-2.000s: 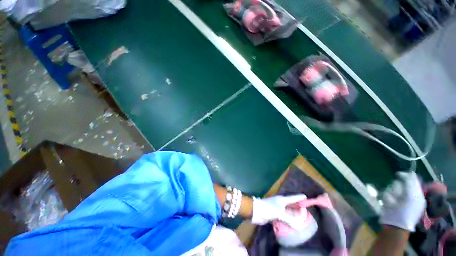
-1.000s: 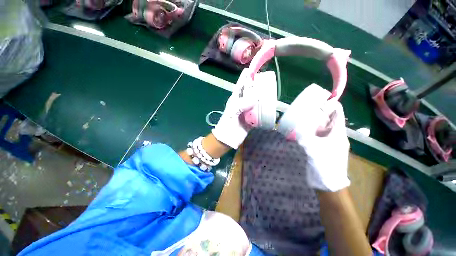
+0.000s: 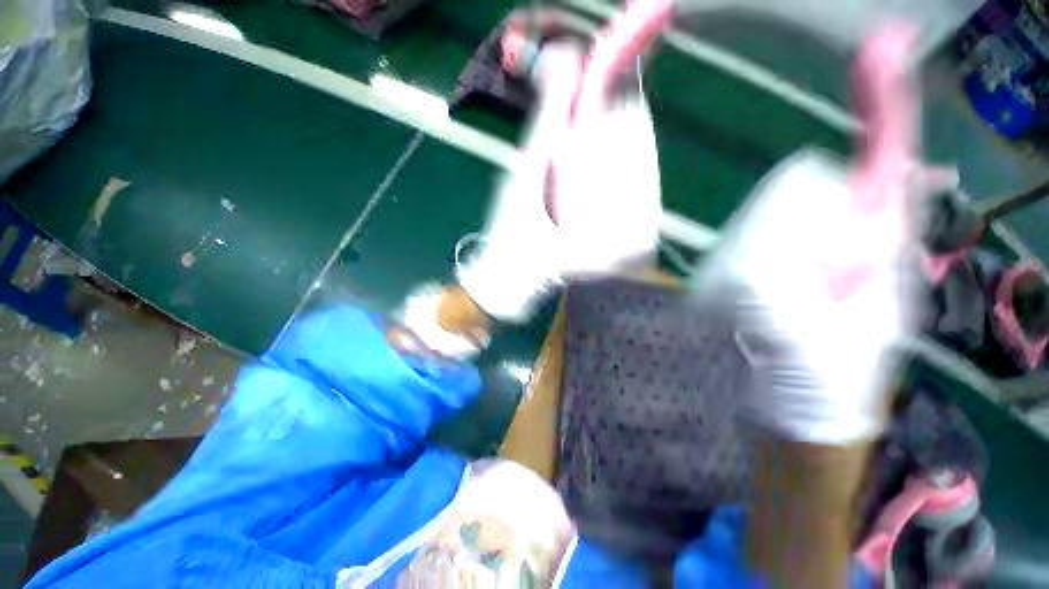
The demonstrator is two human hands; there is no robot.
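Observation:
The pink and pale grey cat-ear headphones (image 3: 883,104) are held up in front of me, blurred, with the two cups spread wide apart. The top of the headband is blurred at the upper edge. My left hand (image 3: 523,219), in a white glove, grips the left cup. My right hand (image 3: 822,334), also in a white glove and blurred, grips the right cup. Below them the dark grey printed bag (image 3: 656,391) lies flat on the tan cardboard sheet (image 3: 536,417), with nothing on it.
Another headset (image 3: 929,506) lies on a dark bag at the lower right. More headsets sit on the green conveyor, at the top and at the right (image 3: 1021,311). A white rail (image 3: 345,98) divides bench and conveyor. An open brown carton (image 3: 109,489) stands lower left.
Since one second ago, the headphones have come up higher and the cups have moved farther apart, the right hand shifting to the right. Earlier, the left hand was on a headset lying on the bag.

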